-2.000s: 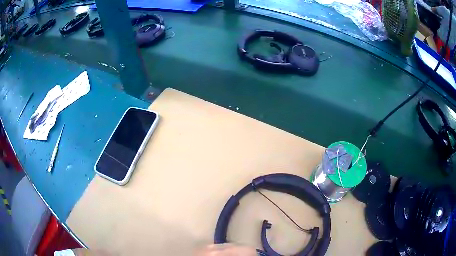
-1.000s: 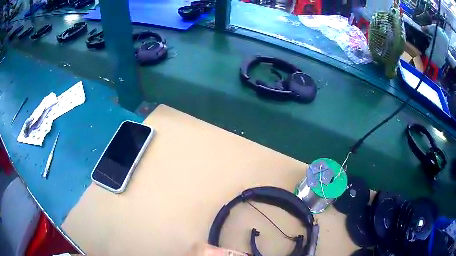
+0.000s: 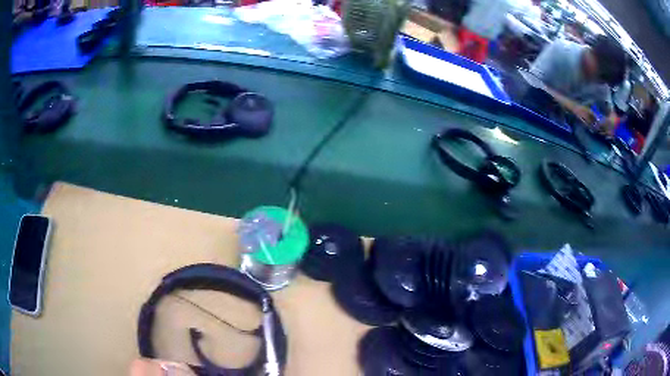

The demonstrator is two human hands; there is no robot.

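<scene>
A black headset point(image 3: 209, 275) lies on the tan board, its lower part cut off by the bottom edge. A thin dark wire crosses inside its arc, above a small black C-shaped piece point(image 3: 202, 351). A small, blurred part of my left hand point(image 3: 158, 367) shows at the bottom edge, against the headset's lower left. Its fingers are cut off, so its grip cannot be made out. My right hand is not in view. A solder spool point(image 3: 273, 246) with a bright green rim stands just beyond the headset.
Black discs point(image 3: 400, 272) are piled right of the spool, beside a blue bin point(image 3: 520, 294) of packets. A phone point(image 3: 29, 264) lies at left. Headphones point(image 3: 250, 114) lie on the dark green belt behind. A dark cord rises above the spool. A person point(image 3: 580, 70) sits beyond, upper right.
The view has turned right, so the headset, spool and phone sit further left in the picture. The blue bin and the person have come into view; the white paper has left it.
</scene>
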